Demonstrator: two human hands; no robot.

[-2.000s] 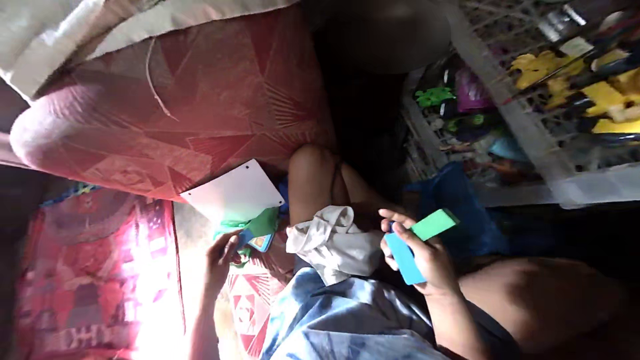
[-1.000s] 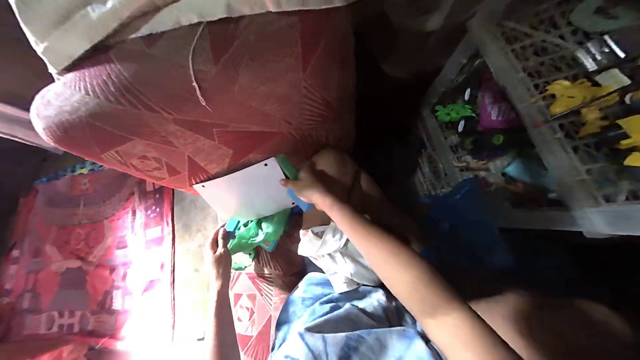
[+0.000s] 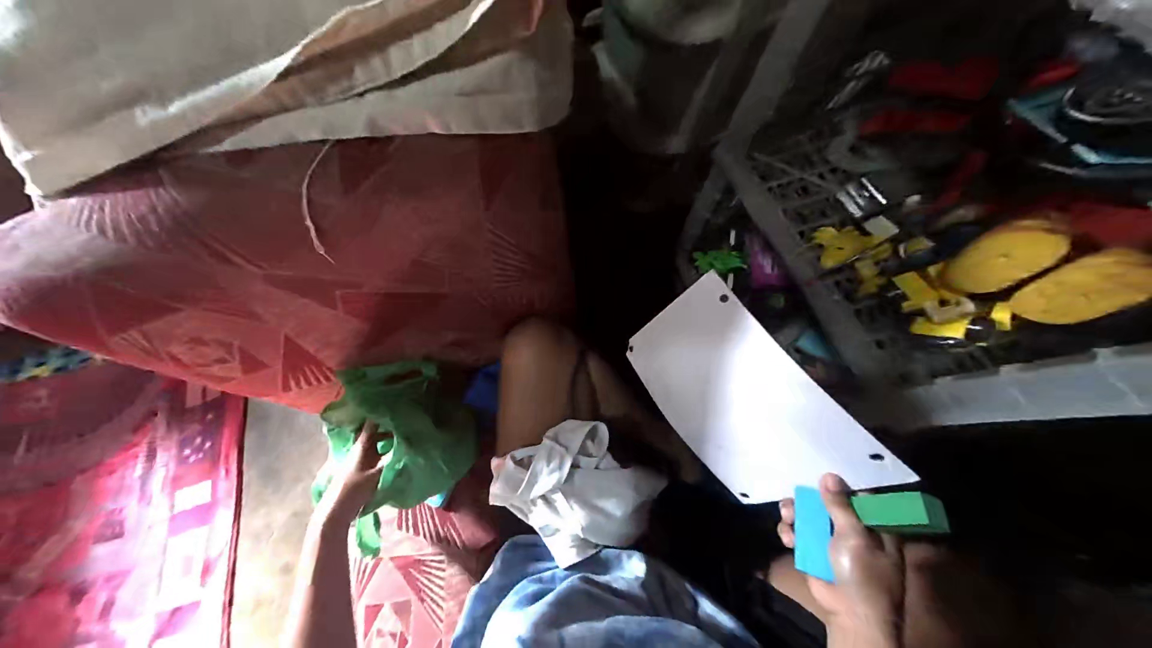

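At lower left my left hand (image 3: 358, 470) grips a crumpled green plastic bag (image 3: 423, 441), with a bit of light blue showing under it. My right hand (image 3: 850, 549), at lower right, holds a light blue block (image 3: 814, 533), a green block (image 3: 900, 511) and the lower corner of a white sheet (image 3: 765, 405) with small dark holes at its corners. The sheet slants up and left from that hand. Between the hands, a white cloth (image 3: 576, 486) lies by my bent leg, above blue and white clothing (image 3: 594, 603).
A red patterned cushion (image 3: 432, 234) with beige fabric (image 3: 360, 81) over it fills the upper left. At right stands a plastic crate (image 3: 1017, 387) with yellow pieces (image 3: 1008, 256) and other items. A pink and red patterned mat (image 3: 99, 504) lies at left, on the floor (image 3: 270, 495).
The white sheet, which lay beside the green bag, is now in my right hand and has moved right, toward the crate. My left hand now holds the green bag apart from the sheet.
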